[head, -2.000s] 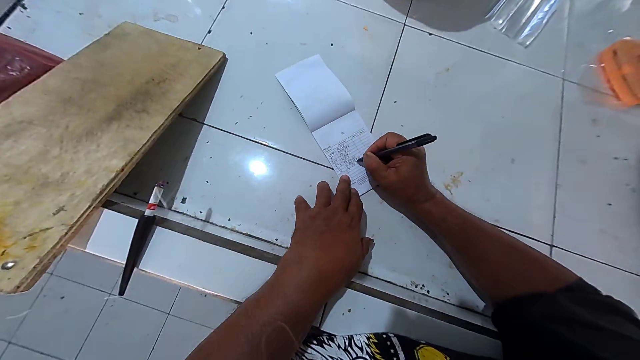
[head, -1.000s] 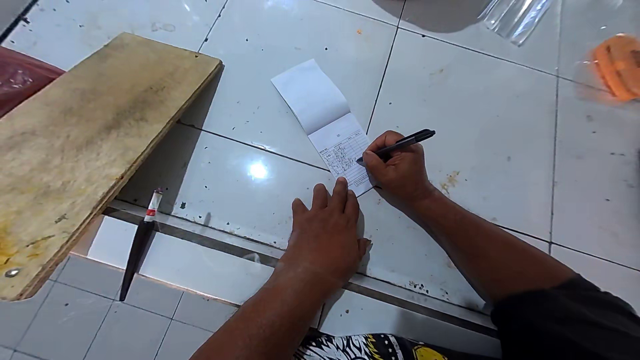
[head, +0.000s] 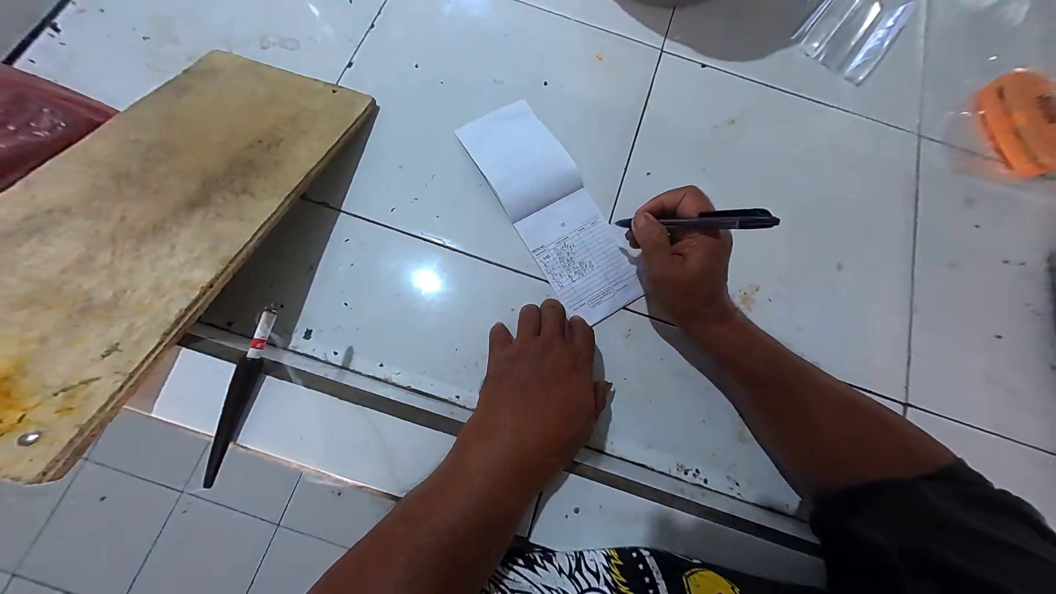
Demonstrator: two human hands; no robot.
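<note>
A small receipt pad [head: 610, 285] lies on the white tiles with its cover folded back and handwriting on its lined sheet. My right hand [head: 683, 260] holds a dark ballpoint pen [head: 722, 221], whose tip is at the sheet's upper right edge; whether it touches the paper I cannot tell. Just below the pad, my left hand [head: 540, 371] rests palm down, its fingers bent at the pad's lower edge and nothing visible in its grasp.
A worn wooden board [head: 165, 198] stretches along the left, with a dark red plastic item [head: 41, 124] behind it. A dark-handled tool [head: 239, 396] overhangs the tiled ledge. Clear plastic [head: 854, 37] and an orange object in clear wrapping [head: 1019, 124] lie at the upper right.
My right hand and the pen have moved from the written lines to the sheet's upper right edge. My left hand has stayed at the pad's lower edge.
</note>
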